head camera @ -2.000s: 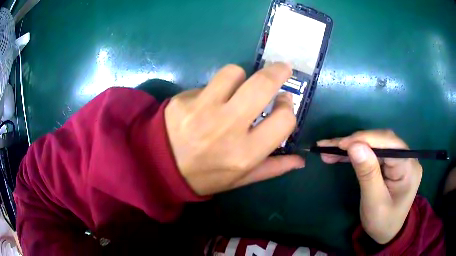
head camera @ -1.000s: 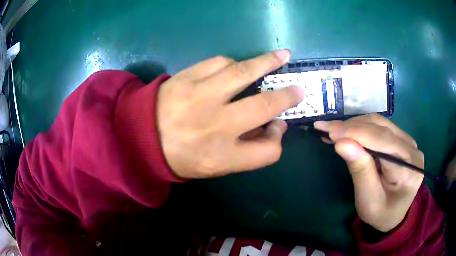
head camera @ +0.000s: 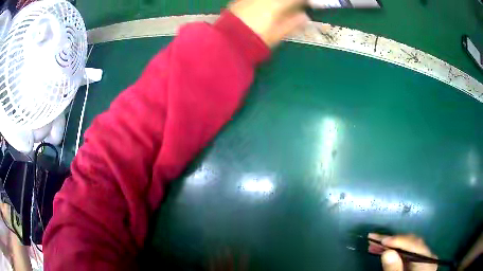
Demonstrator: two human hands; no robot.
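Observation:
My left hand is blurred, stretched out at the top edge and partly cut off. Its fingertips are at the left end of a phone half-assembly, which is also cut off by the top edge; I cannot tell whether the fingers grip it. My right hand is low at the right, partly cut off by the bottom edge. It holds thin black tweezers, their tips pointing left just above the green bench.
A pale worn strip curves across the top, with a green surface beyond it. Another phone half-assembly lies there at the far right. A white fan stands at the left, above a dark object and cables.
My left hand has moved far forward, past the pale strip. The phone is gone from in front of me. My right hand is lower in view with the tweezers. The view has shifted forward.

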